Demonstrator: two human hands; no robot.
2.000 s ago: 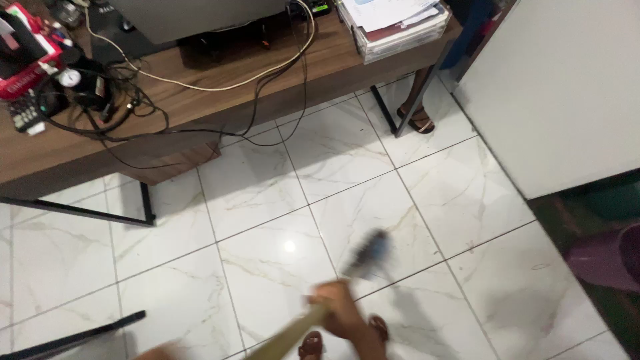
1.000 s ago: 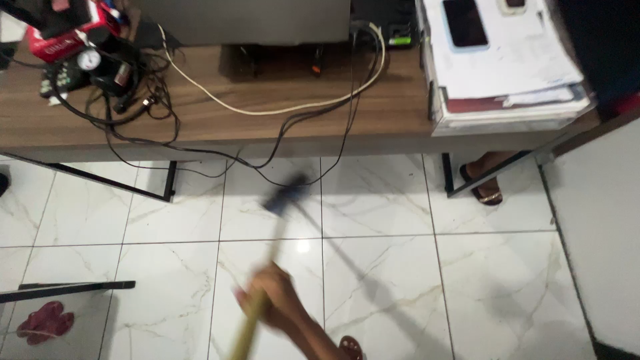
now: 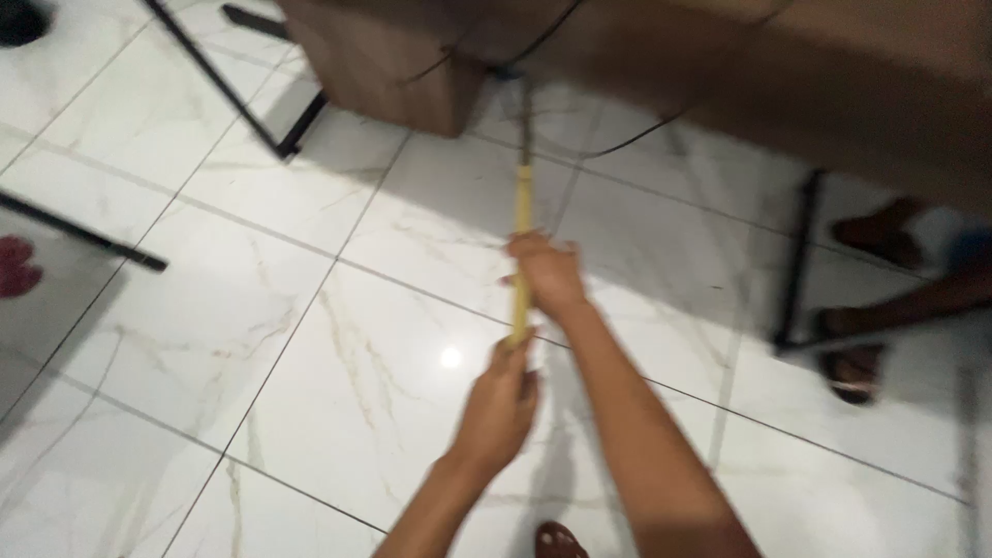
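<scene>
A long yellow handle (image 3: 525, 200) runs away from me over white marbled floor tiles (image 3: 403, 310). Around its middle my right hand (image 3: 547, 273) is closed. Lower down, my left hand (image 3: 504, 391) grips the near end. The far part of the shaft is darker and reaches under the wooden desk (image 3: 697, 85). At its far tip a blurred bluish-dark head (image 3: 505, 73) lies in shadow beside the wooden pedestal (image 3: 403, 85); its kind cannot be told.
Black metal desk legs (image 3: 798, 263) stand at the right, near another person's sandalled foot (image 3: 852, 372). A black metal frame (image 3: 225, 89) is at the upper left. Dark cables (image 3: 639, 143) hang below the desk. A reddish object (image 3: 15, 266) lies at the left edge.
The view has shifted down and left. The handle's head, over open floor before, is now under the desk by the pedestal. My left hand, not visible one second ago, shows on the handle.
</scene>
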